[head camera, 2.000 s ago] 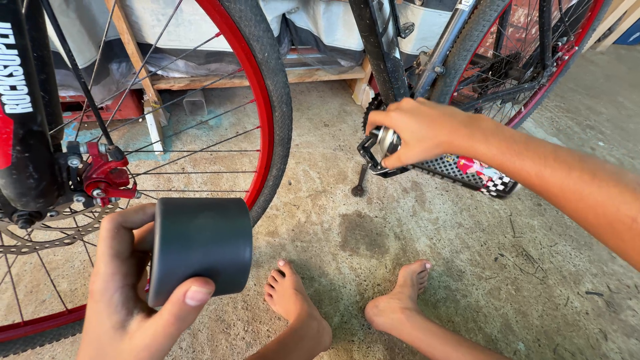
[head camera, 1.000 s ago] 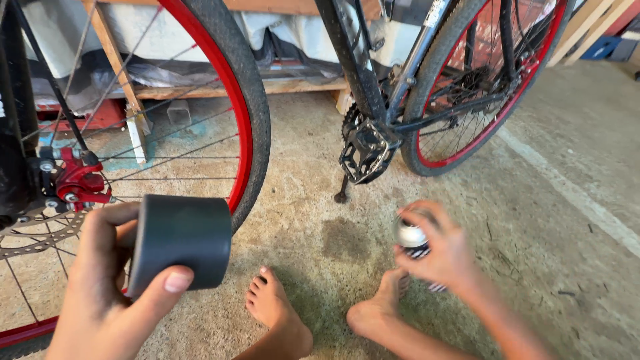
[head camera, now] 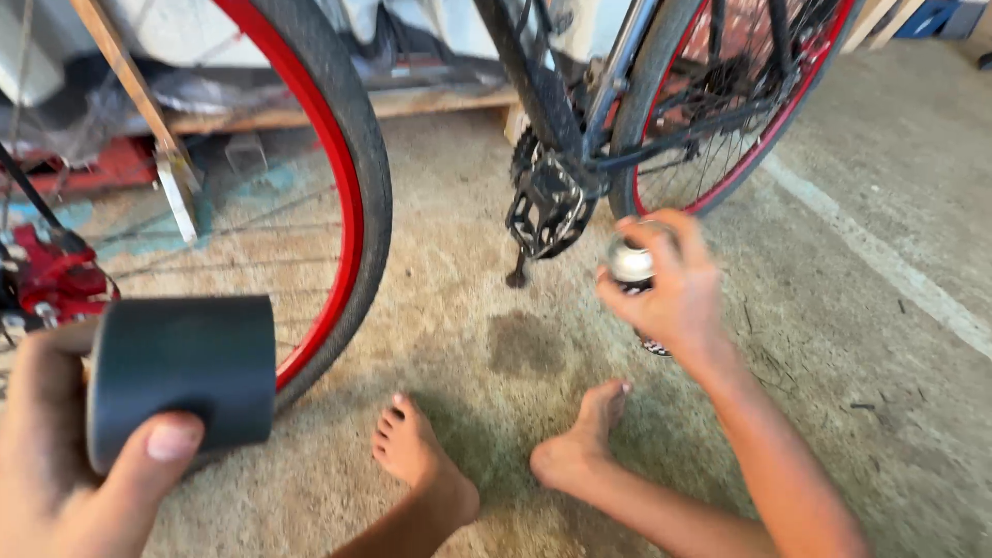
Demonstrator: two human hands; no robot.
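My left hand (head camera: 101, 457) holds a dark cylinder (head camera: 186, 364) at the lower left, thumb across its side, in front of the bicycle's front wheel with its red rim (head camera: 349, 201). The red brake caliper (head camera: 54, 275) is just above and left of the cylinder. In my right hand (head camera: 674, 287) is a spray can (head camera: 632, 260) with a silvery top and a checkered lower part, gripped around its upper end. That can is right of the black pedal (head camera: 550, 205) and below the rear wheel (head camera: 659, 93); its lower part is mostly covered by the hand.
My bare feet (head camera: 422, 449) stand on the concrete floor (head camera: 457, 294). Behind the bicycle are a wooden frame (head camera: 310, 112), pale sheeting and a red object (head camera: 101, 167). A pale line (head camera: 876, 232) runs along the floor at right, and a blue object (head camera: 926, 19) lies at the upper right.
My right hand has moved away from the pedal, down and to the right, with the spray can in it. The left hand keeps hold of the dark cylinder.
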